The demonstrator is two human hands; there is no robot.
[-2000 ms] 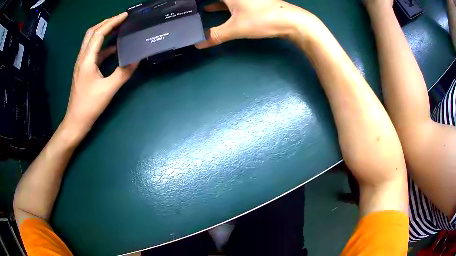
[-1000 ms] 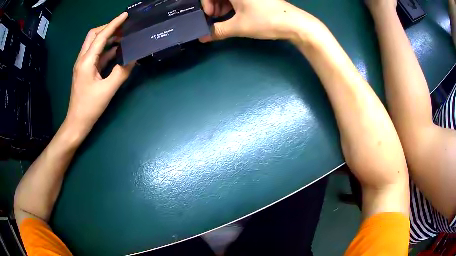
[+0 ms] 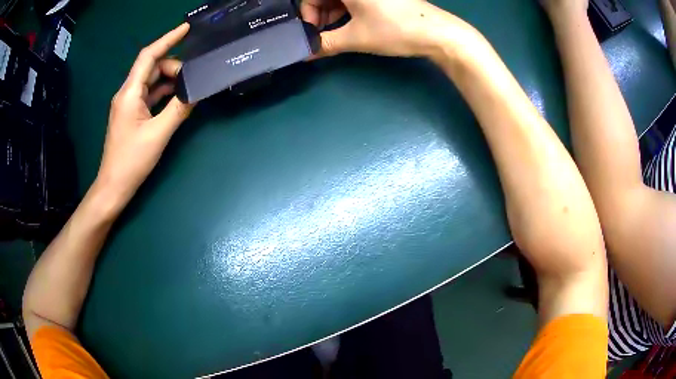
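Note:
A black retail box (image 3: pixel 241 59) with small white print is held at the top of the view, its far side cut off by the frame's edge. Its front flap tilts toward me, and a dark part shows just below the flap. My left hand (image 3: pixel 148 104) grips the box's left end, thumb at the lower left corner. My right hand (image 3: pixel 363 28) holds the right end, thumb at the flap's corner and fingers bent behind. The inside of the box is not visible.
Dark boxes with white labels (image 3: pixel 28 87) are stacked at the left edge. At right, another person's arm (image 3: pixel 611 133) and striped top lie close to my right forearm, near a black box (image 3: pixel 609 13). The green table (image 3: pixel 326 215) has a pale curved edge.
The box has shifted slightly right and its front flap has tilted, with its side corners now showing. My right fingers have curled in at the box's right end.

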